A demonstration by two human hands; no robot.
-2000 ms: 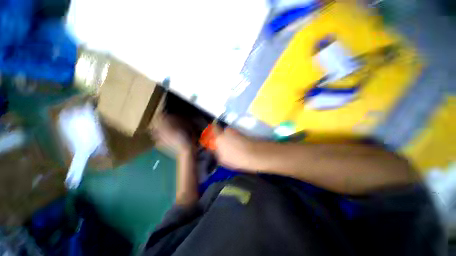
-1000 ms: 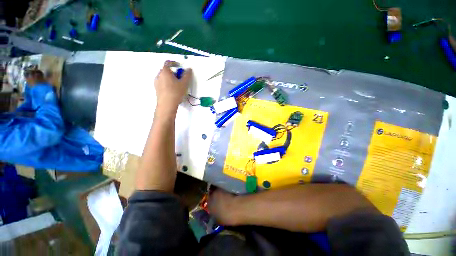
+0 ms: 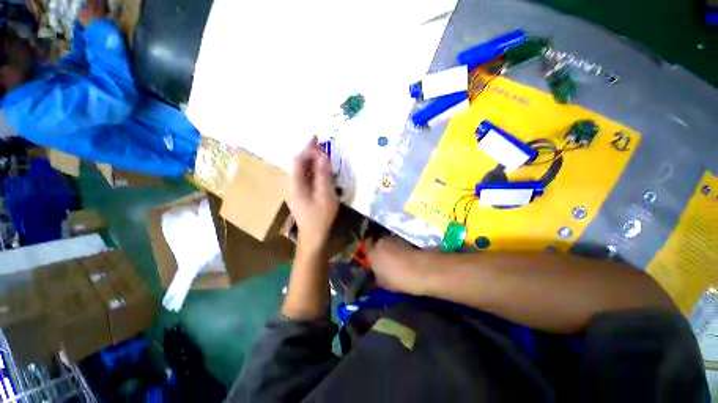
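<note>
My left hand (image 3: 315,189) holds a blue battery cell (image 3: 327,147) over the front edge of the white board (image 3: 268,75). A small green circuit board (image 3: 352,105) lies just beyond my fingers; its link to the cell is blurred. My right hand (image 3: 387,261) is closed around the orange-handled cutting tool (image 3: 362,253), low at the bench edge; its metal end is not clear. Several blue cells with white pads and wired green boards, one of them a cell (image 3: 508,194), lie on the grey-and-yellow printed mat (image 3: 535,228).
An open carton (image 3: 260,248) with brown flaps is below the bench edge. A waste carton (image 3: 169,236) with white material stands left of it. A person in blue sleeves (image 3: 118,126) is at the upper left. The dark-green conveyor (image 3: 669,35) shows at the upper right.
My left hand has come back from the far side of the white board towards the bench edge with the blue cell. My right hand stays low with the orange tool. The view has shifted.
</note>
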